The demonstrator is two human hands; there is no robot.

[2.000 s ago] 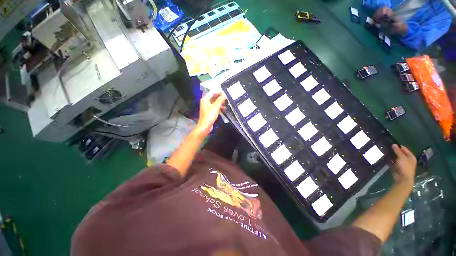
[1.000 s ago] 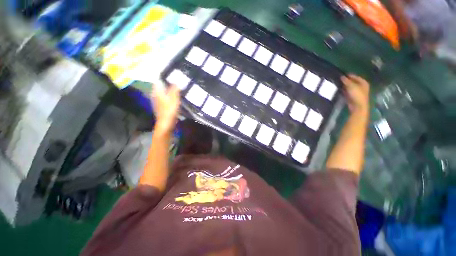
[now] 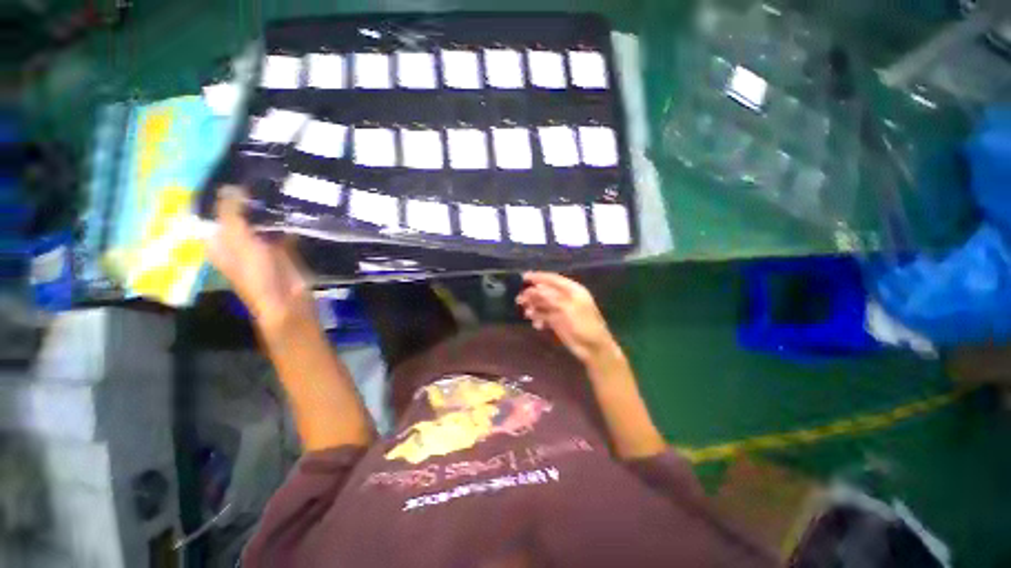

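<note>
The black blister tray [image 3: 443, 109] lies on the green bench in front of me, with three rows of white rectangular pieces [image 3: 420, 149] in it. Its left end looks bent or lifted, and a layer edge shows below it along the front. My left hand [image 3: 257, 266] is at the tray's front left corner, blurred, with the fingertips at its edge; the grip is unclear. My right hand [image 3: 563, 315] is just below the tray's front edge, fingers partly curled, off the tray, with nothing visible in it.
Yellow and white sticker sheets [image 3: 161, 205] lie left of the tray. A clear blister tray [image 3: 765, 139] with one white piece is on the right. A blue bin [image 3: 804, 305] and blue plastic bags [image 3: 953, 283] are at the lower right. A grey-white machine [image 3: 100, 422] stands lower left.
My view has turned, so the tray now lies nearly level across it. My right hand has let go of the tray's right end and moved to below its front edge. The tray's left end now looks bent.
</note>
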